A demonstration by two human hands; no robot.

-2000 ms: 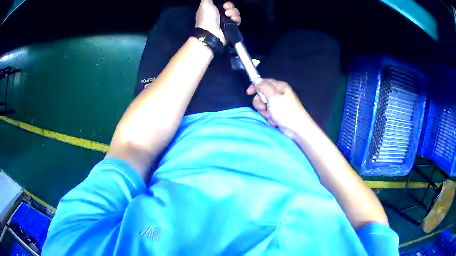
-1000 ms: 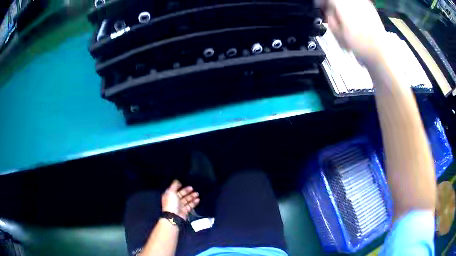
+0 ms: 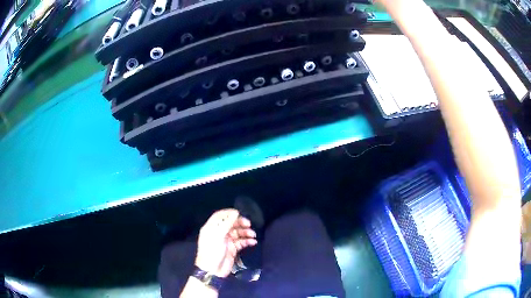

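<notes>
Black slotted trays (image 3: 233, 105) are stacked in several layers on the turquoise bench, with round silver tube ends showing along their sides. My left hand (image 3: 224, 241), with a dark watch, is over my dark-clothed lap, palm turned inward and fingers loosely curled. Nothing shows in it. A small pale scrap (image 3: 250, 273) lies at the lap beside it. My right arm reaches forward over a shallow dark-rimmed tray (image 3: 396, 113). My right hand (image 3: 387, 3) is almost wholly cut off by the top edge, so its fingers and anything in them are hidden.
The turquoise bench (image 3: 64, 163) runs across the view above my lap. A blue crate (image 3: 381, 233) with rows of silver rods stands on the floor at the right, with more blue crate behind my right arm. A brown strip (image 3: 486, 52) lies at the upper right.
The black handle and silver tube joined in my hands two seconds ago are gone from view. My view has swung up to the bench. My right hand has reached forward; my left fingers have curled more.
</notes>
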